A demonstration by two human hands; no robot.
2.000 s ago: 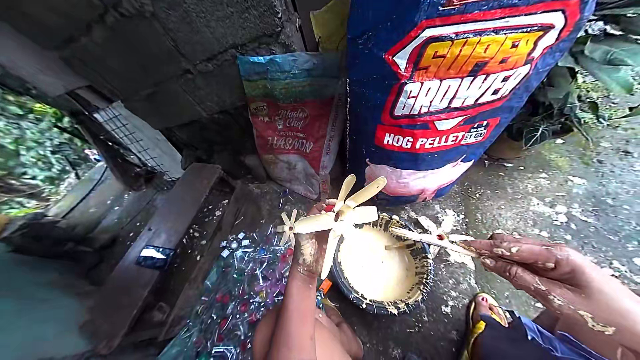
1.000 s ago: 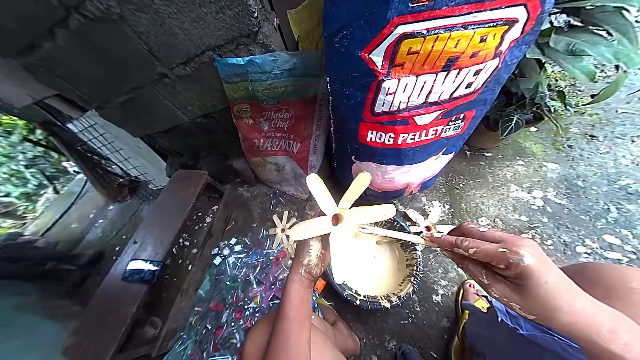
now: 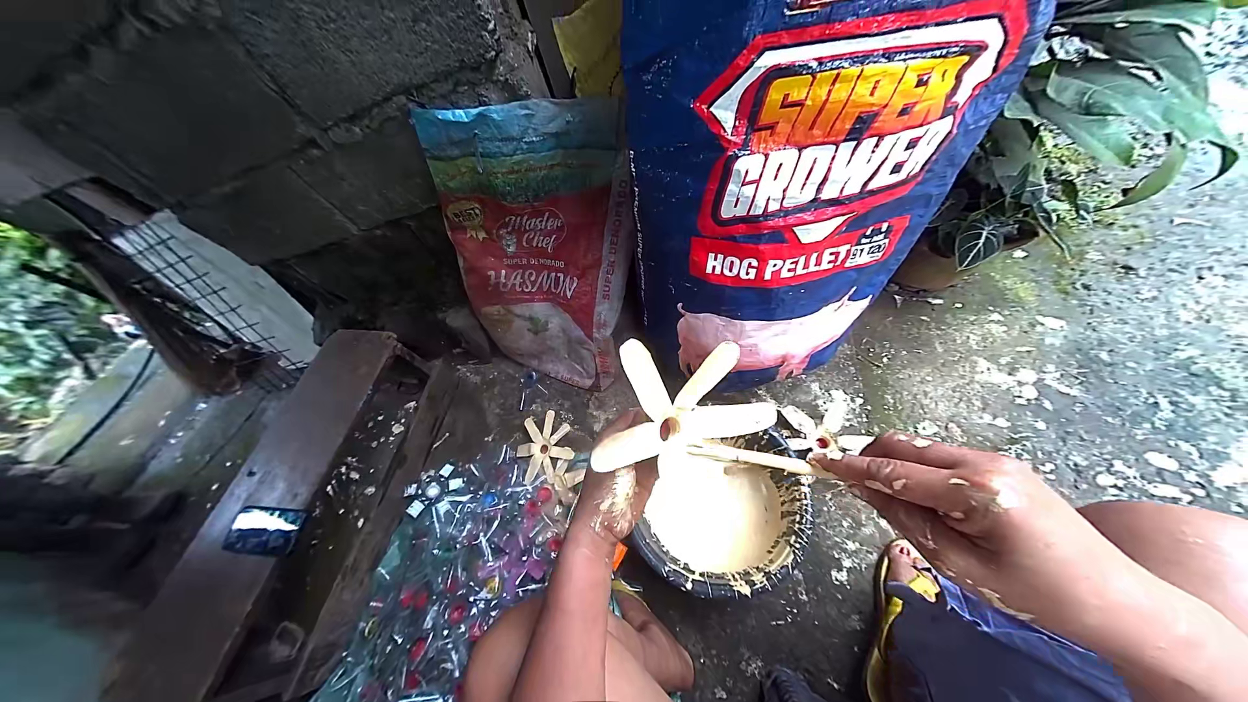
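My left hand (image 3: 616, 487) holds a cream-coated, flower-shaped piece (image 3: 671, 429) with several long petals and a hole in its middle. My right hand (image 3: 951, 487) grips a thin stick (image 3: 751, 458) smeared with the same cream stuff, its tip at the underside of the flower. A bowl (image 3: 726, 526) of thick cream-coloured liquid, with a dark crusted rim, stands on the ground below both hands. Just beyond my right fingertips is a smaller coated flower shape (image 3: 825, 437); whether it touches them I cannot tell. Another small flower shape (image 3: 545, 448) lies left of my left hand.
Many cut clear plastic pieces (image 3: 458, 565) with coloured bits are heaped at the lower left. A wooden bench (image 3: 253, 507) bears a phone-like object (image 3: 264, 530). A rice sack (image 3: 536, 244) and a large blue feed sack (image 3: 819, 195) stand ahead. A potted plant (image 3: 1014, 195) is at the right.
The stick in my right hand has moved left relative to the flower and now reaches its lower petals. The flower has turned a little in my left hand. The view has shifted somewhat.
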